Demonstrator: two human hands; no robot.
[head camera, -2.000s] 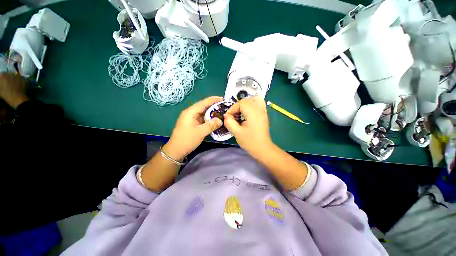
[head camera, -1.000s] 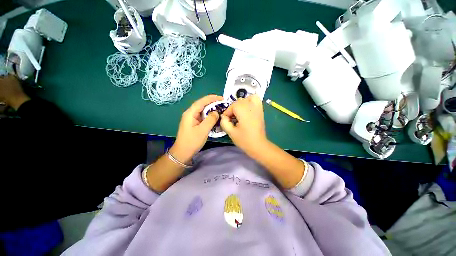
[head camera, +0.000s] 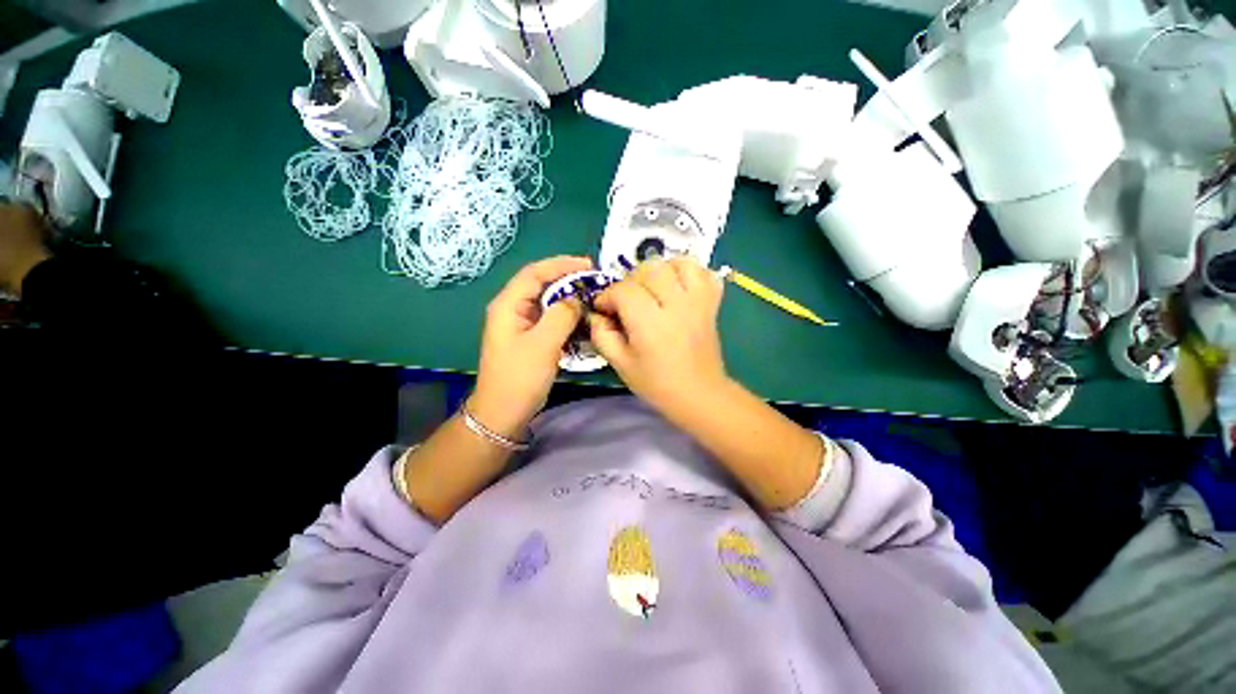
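Observation:
My left hand (head camera: 522, 339) grips a round white camera head (head camera: 584, 359) with dark electronics inside, near the bench's front edge. My right hand (head camera: 664, 325) has its thumb and fingertips bent together over the inside of the cup; what they pinch is too small and covered to tell. A white camera housing (head camera: 664, 176) lies just beyond the hands, its open round end with a small dark round part facing me. A thin yellow tool (head camera: 775, 296) lies on the green bench right of my right hand.
Tangled white cord loops (head camera: 461, 190) lie left of the housing, with white camera units (head camera: 339, 95) behind. A large pile of white camera units (head camera: 1037, 149) is at the right. Another person's hand (head camera: 21, 247) is at the far left beside a white unit (head camera: 65, 156).
The camera head and both hands have shifted slightly left and are tilted a little differently. My fingers stay at the cup. The view has moved slightly.

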